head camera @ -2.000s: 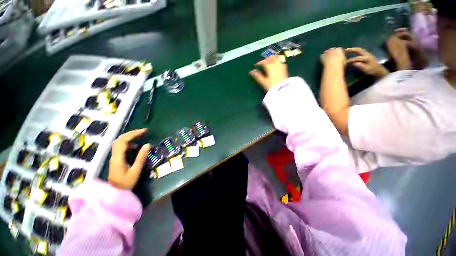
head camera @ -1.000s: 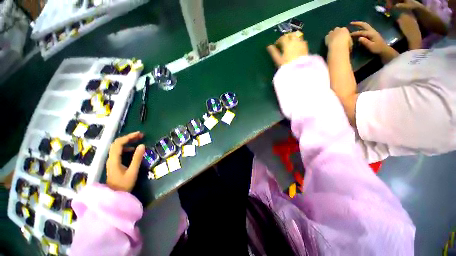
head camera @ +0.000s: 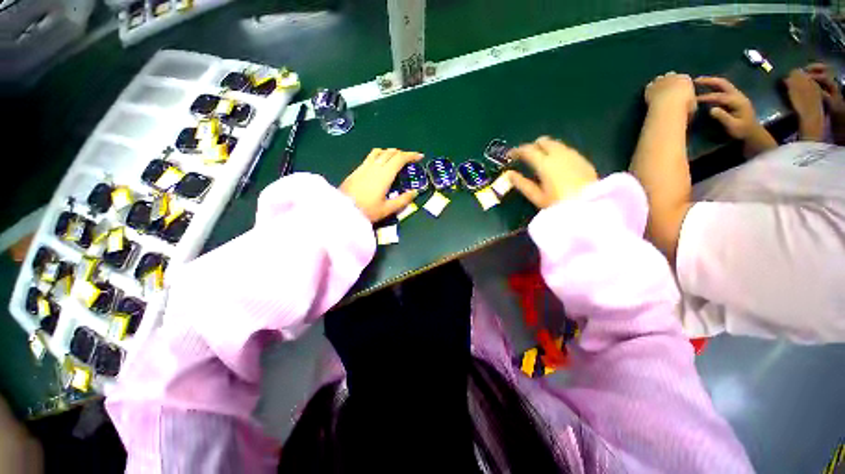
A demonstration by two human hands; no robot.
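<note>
Several smartwatch units with lit screens form a short row on the green bench, one of them in the middle (head camera: pixel 443 173). White-yellow battery squares (head camera: pixel 435 204) lie on the wearer's side of them. My left hand (head camera: pixel 380 182) is palm down at the row's left end, its fingertips against the leftmost visible unit (head camera: pixel 412 176). Whether it grips anything underneath is hidden. My right hand (head camera: pixel 554 171) has thumb and fingertips at the rightmost unit (head camera: pixel 498 153), which is darker and slightly tilted.
A white blister tray (head camera: pixel 139 120) with dark units slants at left. Pens (head camera: pixel 294 139) and a clear round container (head camera: pixel 332 111) are beside it. A metal rail (head camera: pixel 510 51) with a post (head camera: pixel 408 42) runs behind. A neighbour's arm and hands (head camera: pixel 672 102) rest at right.
My left hand has moved right and away from me to the row. My right hand has come back from the far units towards the row's right end. The visible row is farther right.
</note>
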